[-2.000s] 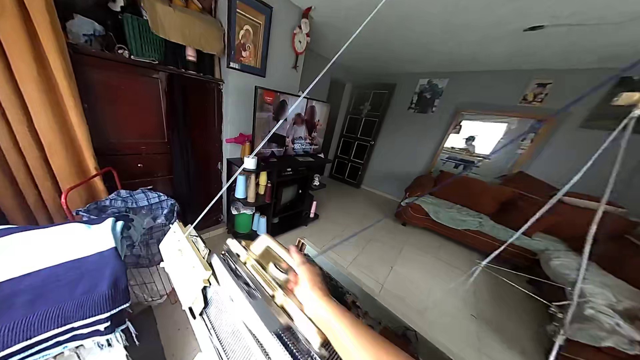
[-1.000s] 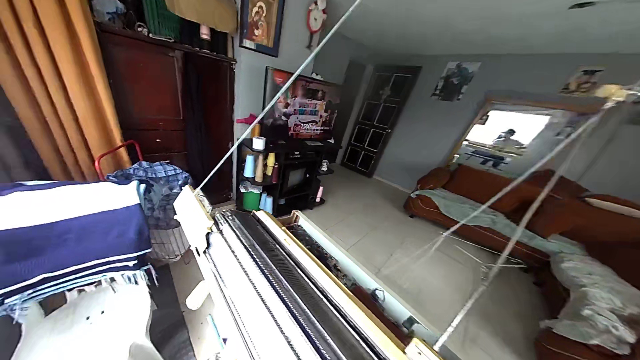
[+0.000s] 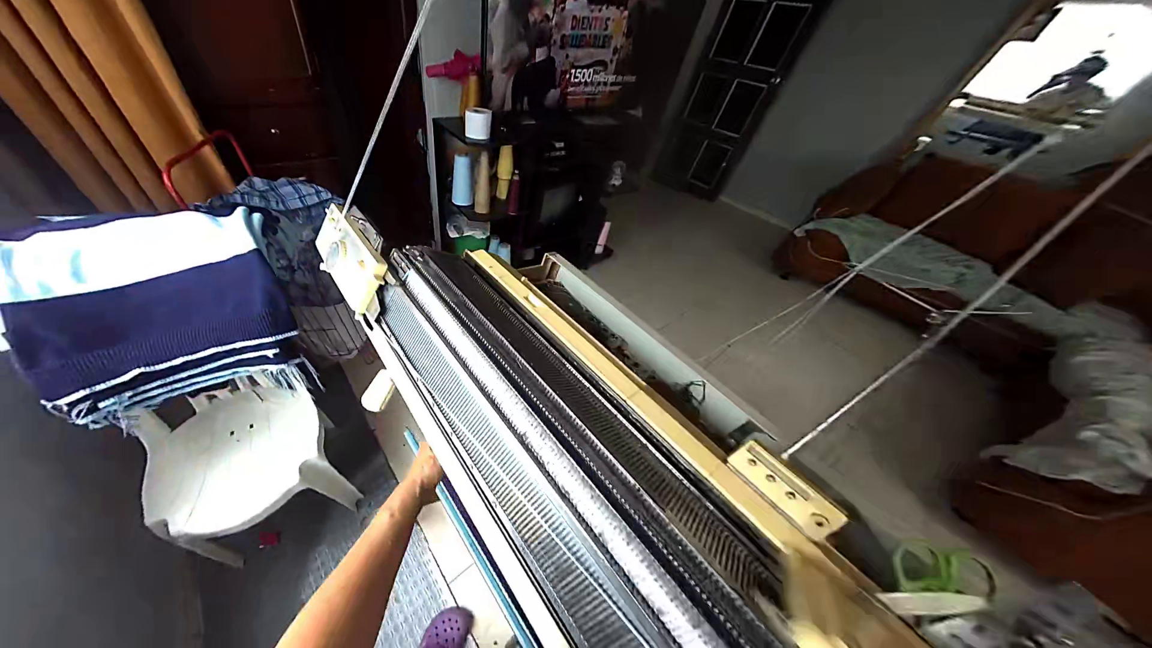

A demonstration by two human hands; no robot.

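Note:
A knitting machine (image 3: 558, 468) with long needle beds runs diagonally across the view, with a cream end unit (image 3: 353, 261) at its far end. My left hand (image 3: 427, 475) is at the near long edge of the machine; its fingers are hidden behind that edge, beside a light-blue strip (image 3: 477, 553) and dark knitted fabric underneath. A cream block with round holes (image 3: 787, 490) sits on the right side rail. Near the bottom right, a blurred cream part (image 3: 819, 594) lies over the beds. My right hand cannot be made out. Taut yarn (image 3: 972, 310) slants up to the right.
A white plastic chair (image 3: 243, 468) stands left, with folded blue-and-white knitted fabric (image 3: 153, 315) over its back. Yarn cones (image 3: 481, 180) fill a black shelf behind. A brown sofa (image 3: 936, 216) is at right. A purple clog (image 3: 447, 627) shows on the floor.
Two seconds ago a hand was on the cream carriage near the machine's far end; that hand and carriage are gone from there. My left hand has come into view at the near edge. The view has tilted down.

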